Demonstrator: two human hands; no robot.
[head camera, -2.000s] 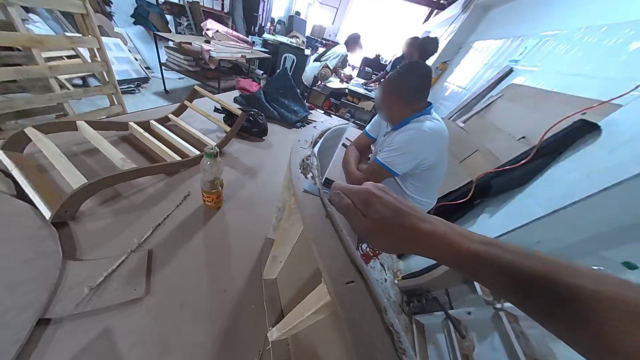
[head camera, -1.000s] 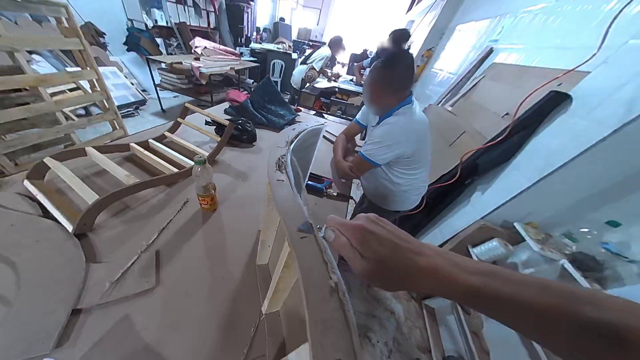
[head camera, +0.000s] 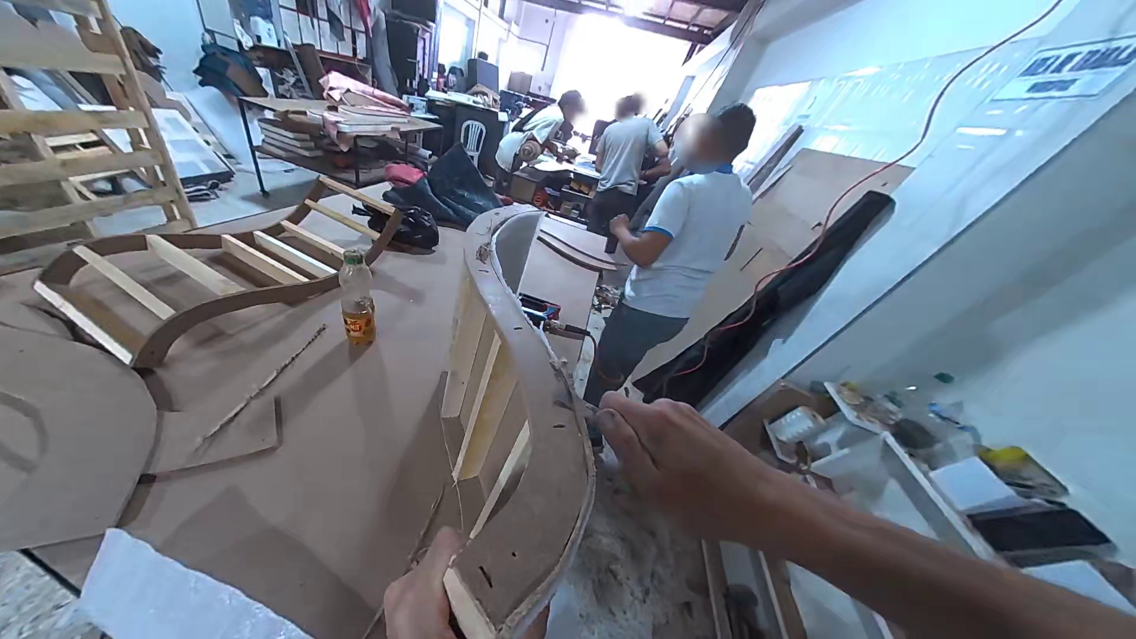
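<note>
A curved frame of brown board with pale wooden slats stands on edge on the board-topped table. My left hand grips its near lower end, around a wooden slat. My right hand is at the frame's right outer edge, fingers closed on a small tool, possibly a blade, that mostly hides behind the fingers. Pale padding lines the outer edge beside it. On the table left of the frame stands a plastic bottle with amber liquid at the bottom, near a thin rough strip.
Another slatted curved frame lies at the left. A person in a white shirt stands beyond the frame; others work further back. A red cable crosses the right wall. Trays of small items sit at the right. A white sheet lies at the near left.
My left hand has come into view on the frame's near end. The right hand has moved nearer along the outer edge. The person in the white shirt has turned and lowered an arm.
</note>
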